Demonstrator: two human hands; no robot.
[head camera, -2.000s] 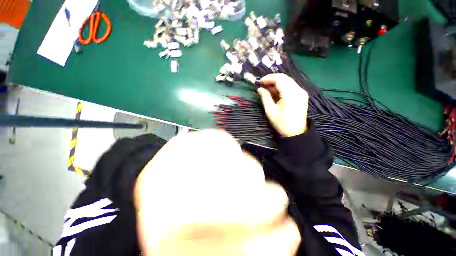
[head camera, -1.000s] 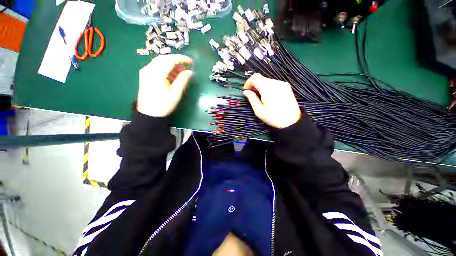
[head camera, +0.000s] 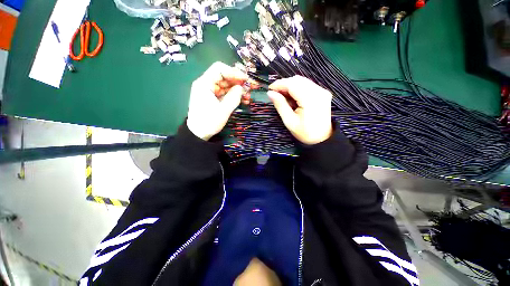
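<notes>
My right hand (head camera: 305, 109) pinches a thin black cable between thumb and forefinger, above the bundle. My left hand (head camera: 215, 103) faces it, its fingertips closed around the red-tipped end of that cable; whether a connector is between them is too small to tell. Bare cable ends (head camera: 246, 131) with red and dark tips lie below my hands. Black cables with silvery connectors fitted (head camera: 268, 50) fan out above them. The black cable bundle (head camera: 414, 131) runs off to the right. Loose silvery connectors (head camera: 176, 36) lie in a pile at the upper left.
A clear tub (head camera: 140, 8) stands at the far edge. Orange-handled scissors (head camera: 86, 41) and a pen (head camera: 56, 32) lie by a white paper strip (head camera: 47, 64). A dark bench machine (head camera: 341, 17) stands beyond the bundle. A black cable mass (head camera: 470, 237) hangs at the lower right.
My left hand first blurs large in front of the camera, then appears over the mat, and now has moved right to meet my right hand at the cable end. My right hand stays near the bundle.
</notes>
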